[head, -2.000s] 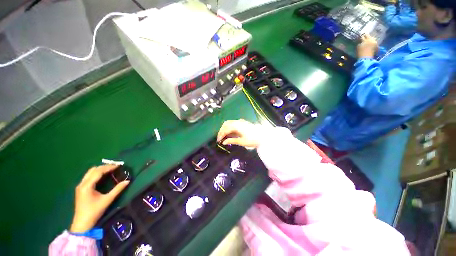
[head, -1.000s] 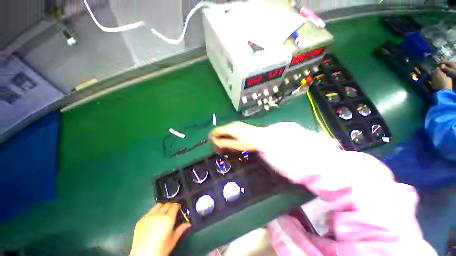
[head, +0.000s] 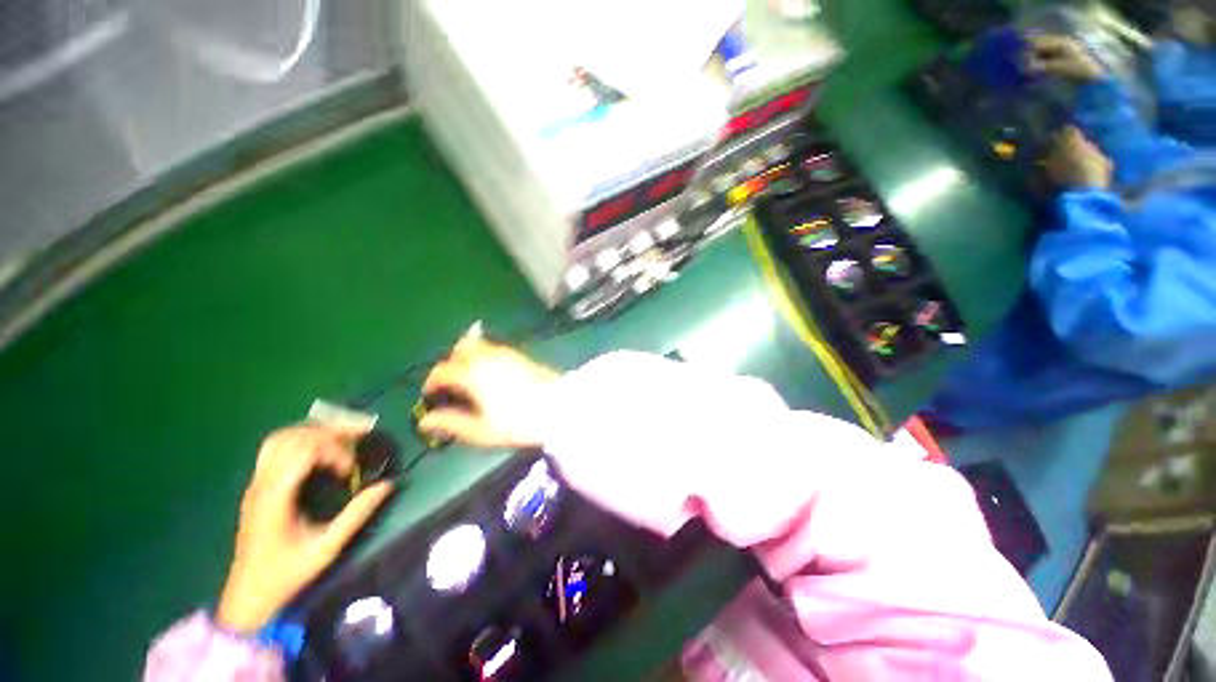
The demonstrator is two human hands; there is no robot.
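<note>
My left hand point(head: 291, 526), with a blue band at the wrist, holds a dark round watch unit point(head: 372, 461) over the green mat, just beyond the black tray. My right hand point(head: 491, 389) is close to its right, fingers closed around a small dark item with a yellowish patch; blur hides what it is. A thin black lead point(head: 424, 456) runs between the hands. The black tray point(head: 424, 622) lies at the near edge with round units in its pockets, such as a bright white one point(head: 456, 557) and one with blue marks point(head: 574, 586). My right sleeve covers its right part.
An off-white power supply point(head: 514, 147) with red displays stands behind the hands. Yellow leads point(head: 806, 324) trail beside a second black tray point(head: 920, 313) at the right. A person in a blue smock point(head: 1134, 273) works at the far right. A white label point(head: 342, 416) lies beyond my left hand.
The view has shifted and blurred. My left hand has moved from the tray's near left pocket to the mat beyond it and now shows a unit. My right hand has come closer to it.
</note>
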